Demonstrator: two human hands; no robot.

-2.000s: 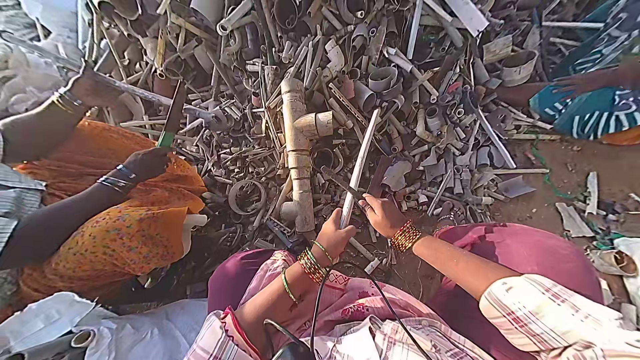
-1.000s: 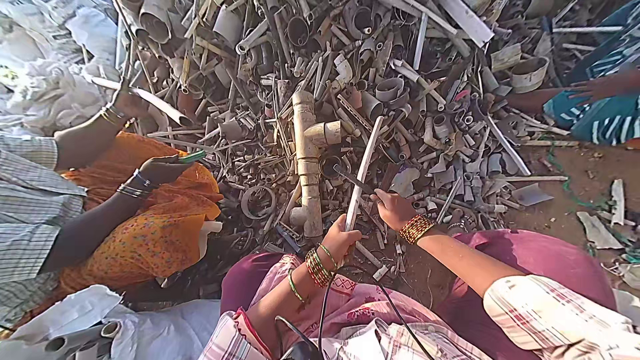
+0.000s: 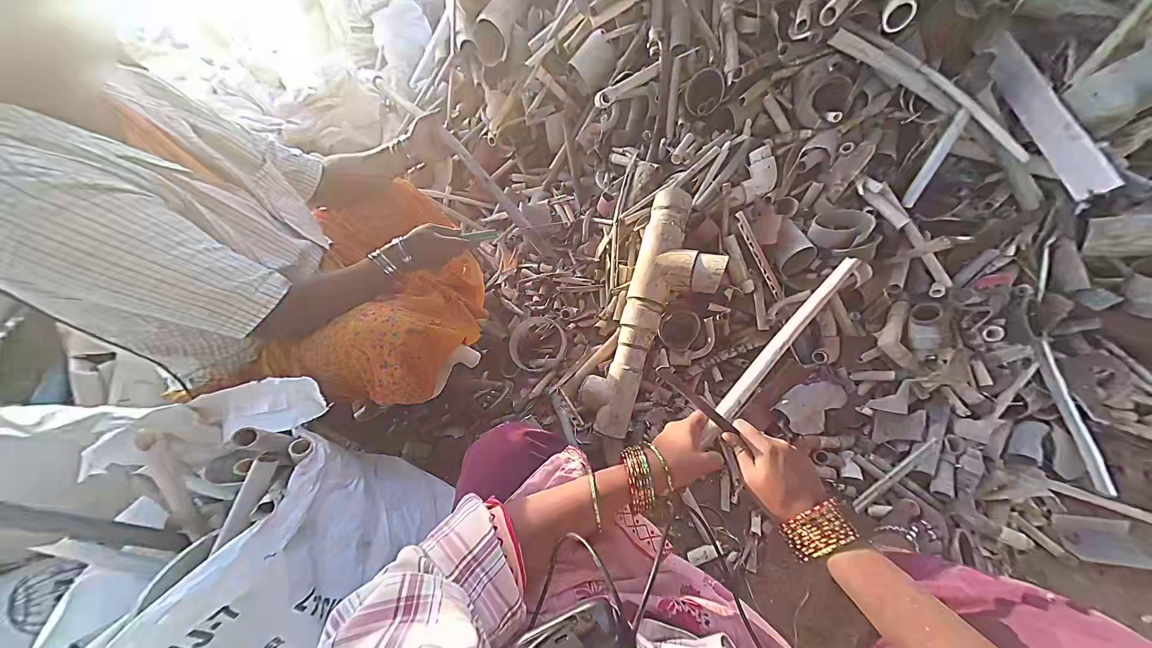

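My left hand (image 3: 686,453) grips the lower end of a long pale plastic strip or pipe piece (image 3: 783,337), which slants up and right over the scrap heap. My right hand (image 3: 776,468) is closed on a dark flat blade-like tool (image 3: 697,402), laid across the pale piece just above my left fingers. The two hands are close together. Up and left of them, a jointed pipe with a tee fitting (image 3: 643,310) lies on the heap, tape or bands around it.
At the left sits another person (image 3: 180,225), holding a long strip in one hand and a green-handled tool in the other. White sacks (image 3: 342,522) with pipe pieces (image 3: 256,477) stand at the lower left. Pipe scrap (image 3: 927,333) spreads across the front. A black cable crosses my lap.
The view has swung left, showing more of the other person and the sacks. Both my hands still hold the pale piece and the dark tool.
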